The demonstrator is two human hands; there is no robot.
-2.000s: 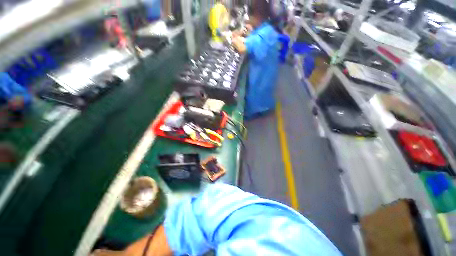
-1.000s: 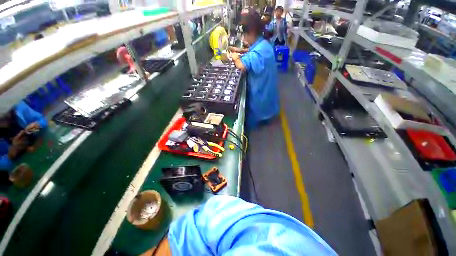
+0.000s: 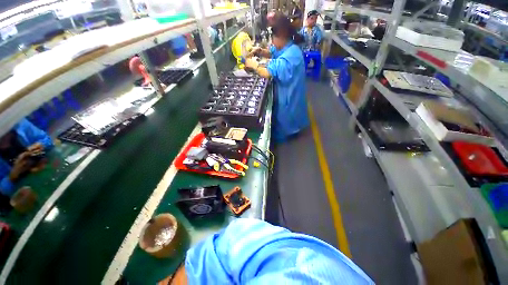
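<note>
Neither of my hands is in the picture. A blue sleeve (image 3: 273,256) fills the bottom middle, with a sliver of bare forearm and a thin dark cable at its left end, cut off by the lower edge. Just beyond it on the green bench stand a round tan-brown pot (image 3: 159,235) with whitish bits inside, a black boxy fan (image 3: 201,201) with a round grille, and a small orange-and-black piece (image 3: 238,200) beside the fan. Behind them lies a red tool tray (image 3: 179,162) holding pliers (image 3: 227,165) with yellow-orange handles and other tools.
A black tray of units (image 3: 234,100) stands farther along the bench. A person in a blue smock (image 3: 289,89) works beside it. The green belt (image 3: 120,183) runs on the left, with another worker across it. Metal shelving (image 3: 384,156) lines the right side past an aisle.
The blurred view has steadied and shifted slightly. The forearm, more visible two seconds ago, now shows only as a sliver. The things on the bench have kept their places.
</note>
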